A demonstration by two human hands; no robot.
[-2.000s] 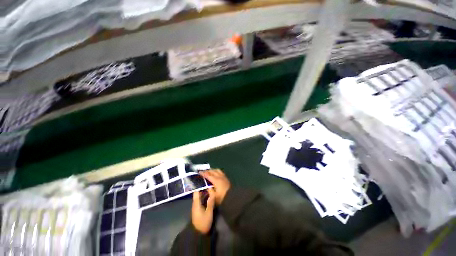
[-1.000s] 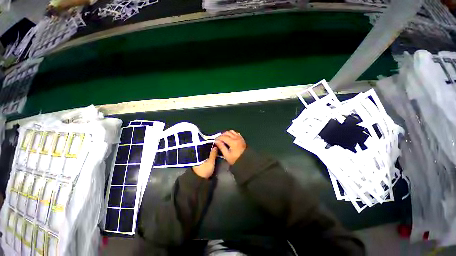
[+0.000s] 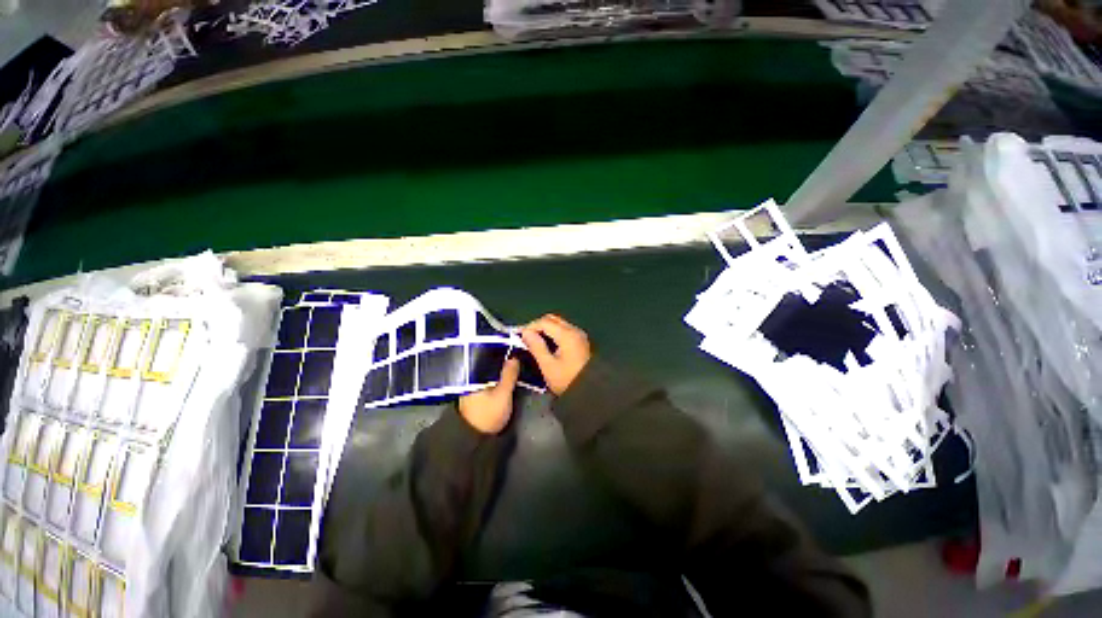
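Note:
A die-cut sheet of black pads with white borders (image 3: 440, 366) is held over the dark bench, its upper white edge curled up. My left hand (image 3: 488, 404) holds its lower right part, thumb up. My right hand (image 3: 558, 351) pinches its right end, fingers close to my left thumb. The fingertips hide part of the sheet's right end. A stack of pad sheets (image 3: 290, 437), black with white lines, lies to the left of the held sheet.
The left tray stack (image 3: 91, 445) has yellow-marked frames. The waste pile (image 3: 842, 408) of white liners lies at right, loose black pieces (image 3: 817, 326) on top. The right tray stack (image 3: 1054, 260) stands beyond, with hanging wrap. A green conveyor belt (image 3: 483, 157) and slanted post (image 3: 906, 103) are ahead.
The view has tilted down and turned since the first frame, then shifted only slightly. Both hands still hold the sheet's right end, and its white edge curls up more than at first.

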